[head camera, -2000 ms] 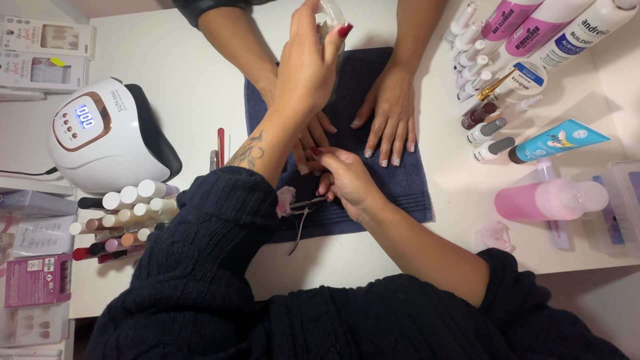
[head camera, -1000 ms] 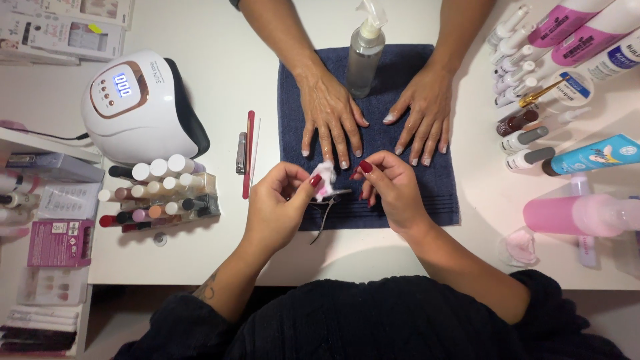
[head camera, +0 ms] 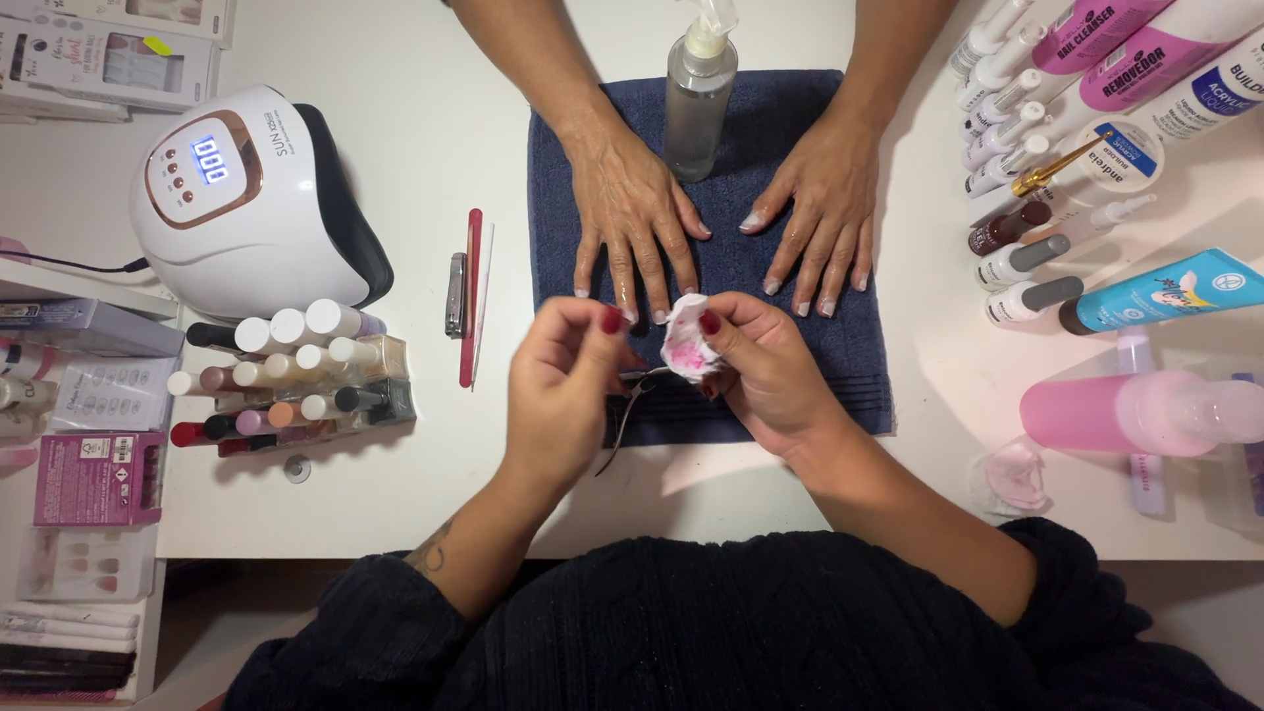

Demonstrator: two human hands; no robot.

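My right hand (head camera: pixel 775 365) pinches a white cotton pad (head camera: pixel 691 341) with pink stains between thumb and fingers. Close by on its left, my left hand (head camera: pixel 565 385) has its thumb and fingers curled together, slightly blurred; whether anything is between them cannot be told. Under my hands, metal cuticle nippers (head camera: pixel 642 387) are partly hidden, one handle reaching past the edge of the dark blue towel (head camera: pixel 790 415). Another person's two hands (head camera: pixel 637 212) lie palm down on the towel, fingers toward me. Between them stands a clear spray bottle (head camera: pixel 699 109).
Left are a white nail lamp (head camera: pixel 247 197), a rack of polish bottles (head camera: pixel 296 385), a red nail file (head camera: pixel 471 296) and a nail clipper (head camera: pixel 455 294). Right are several bottles, a blue tube (head camera: pixel 1165 291), a pink liquid bottle (head camera: pixel 1096 413) and a used cotton pad (head camera: pixel 1012 476).
The spray bottle, held up by my left hand two seconds ago, stands on the towel. The cotton pad, at my left hand one second ago, is in my right hand.
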